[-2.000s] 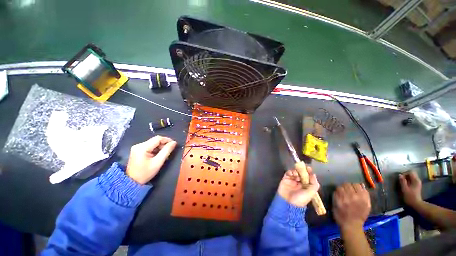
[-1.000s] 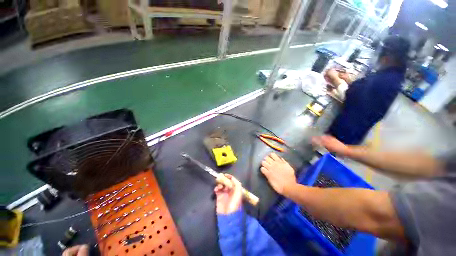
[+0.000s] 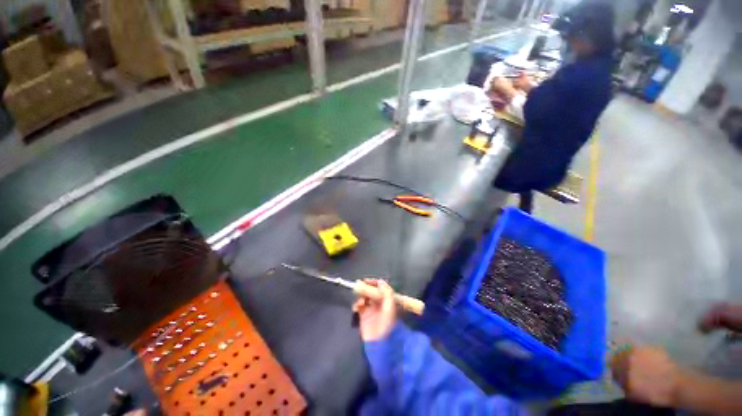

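My right hand holds the soldering iron by its pale wooden handle, metal tip pointing left above the dark bench. The orange perforated jig lies at lower left, with rows of small shiny parts in its upper holes and a small dark piece on its surface. A thin solder strand runs towards it from the left. My left hand is almost wholly cut off by the bottom edge, so its grip is unclear.
A black fan stands behind the jig. A yellow iron stand and orange-handled pliers lie on the bench. A blue bin of small dark pieces stands at right. Another person's hand is lower right; a dark-clothed person works farther back.
The view has swung right, moving the jig and fan left. The nearby person's arms have withdrawn from the bench and bin to the lower right. My right hand still holds the iron.
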